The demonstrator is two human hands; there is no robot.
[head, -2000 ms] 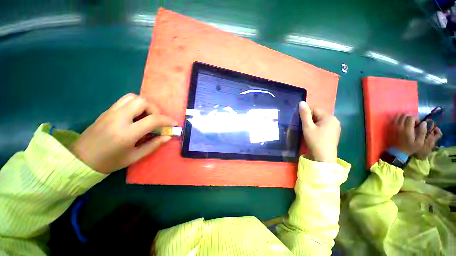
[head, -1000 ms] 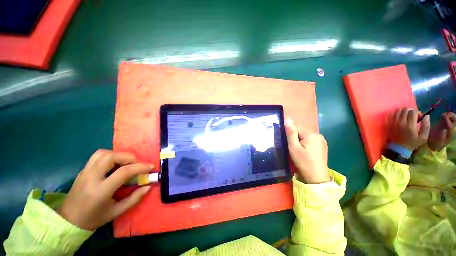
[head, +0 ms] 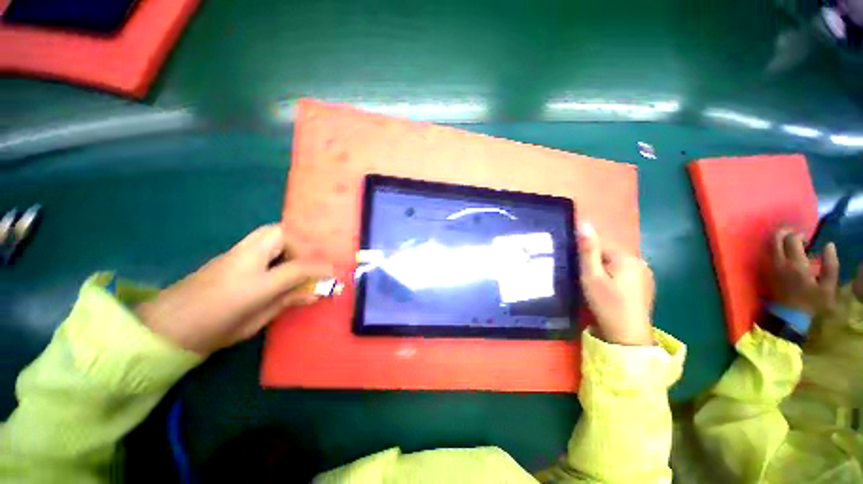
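Note:
A black-framed tablet (head: pixel 468 260) lies on an orange-red foam pad (head: pixel 407 364), its screen lit and glaring with reflections. A small white tab (head: pixel 367 256) sticks out at its left edge. My left hand (head: pixel 232 293) pinches a small plug with a pale connector end (head: pixel 326 286), just left of the tablet and apart from it; the rest of the plug is hidden in my fingers. My right hand (head: pixel 615 288) holds the tablet's right edge, thumb on the frame.
Another foam pad with a dark tablet (head: pixel 71 11) is at the upper left. Two short plugs (head: pixel 17 230) lie at the far left. A small scrap (head: pixel 646 150) lies beyond the pad. At right, a coworker's hand (head: pixel 800 279) is at another foam pad (head: pixel 752 217).
The plug in my left hand has come away from the tablet's left edge. The view has shifted, bringing the two short plugs into sight. My right hand stays on the tablet.

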